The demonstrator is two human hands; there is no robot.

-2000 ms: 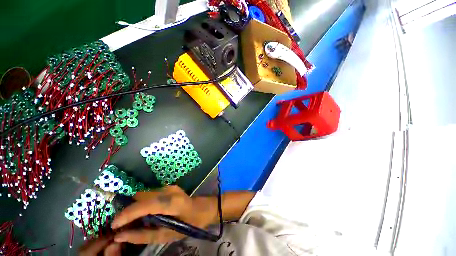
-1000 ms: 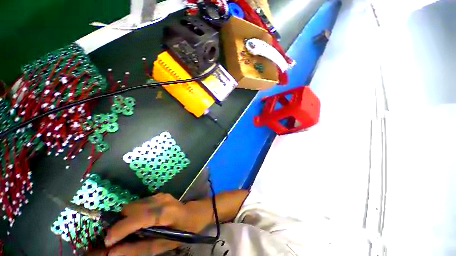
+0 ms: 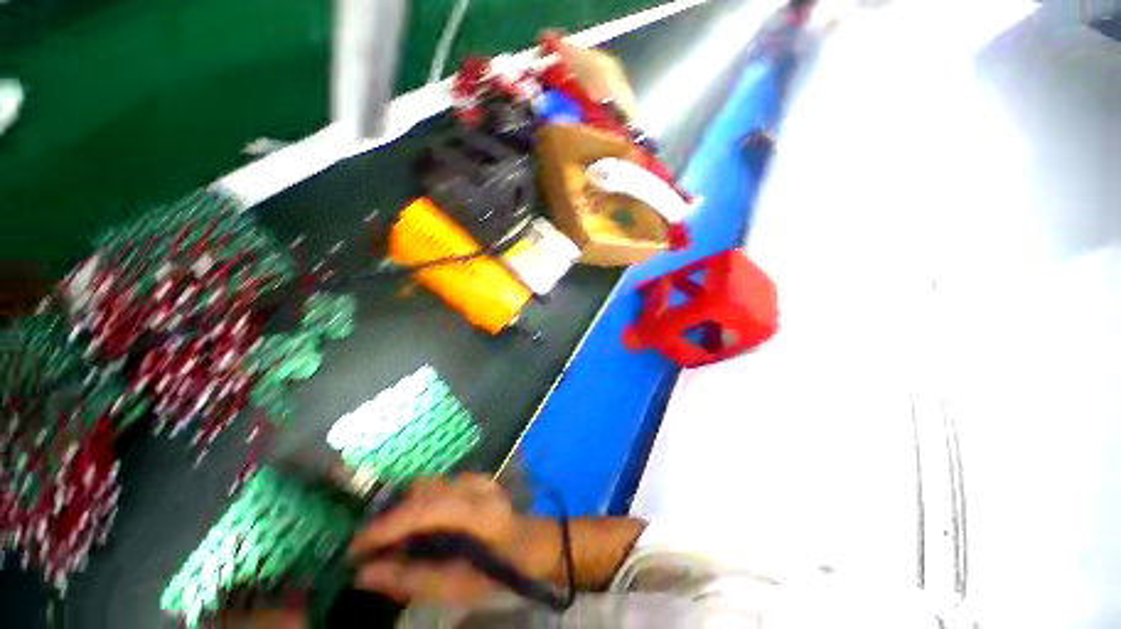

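Observation:
The frame is blurred. My right hand [image 3: 449, 528] is closed around the black soldering iron [image 3: 473, 559], whose metal barrel points up and left, over the upper right of the green PCB panel being wired [image 3: 240, 547]. Whether the tip touches anything cannot be told. A brownish patch at the bottom edge, by this panel's lower end, may be fingers of my left hand [image 3: 264, 609]; it is too blurred and cut off to tell what it holds. A bare green PCB panel [image 3: 406, 424] lies just beyond my right hand.
Wired boards with red leads [image 3: 172, 326] lie at the left, beside small loose green boards [image 3: 289, 359]. The orange solder station [image 3: 461, 268], black block [image 3: 473, 178] and cardboard box [image 3: 584, 234] stand farther back. A red plastic stool [image 3: 713, 307] is right of the blue edge [image 3: 602, 424].
The view has shifted and blurred. My right hand and the iron have moved up and right relative to the panel being wired; the barrel no longer lies across its middle.

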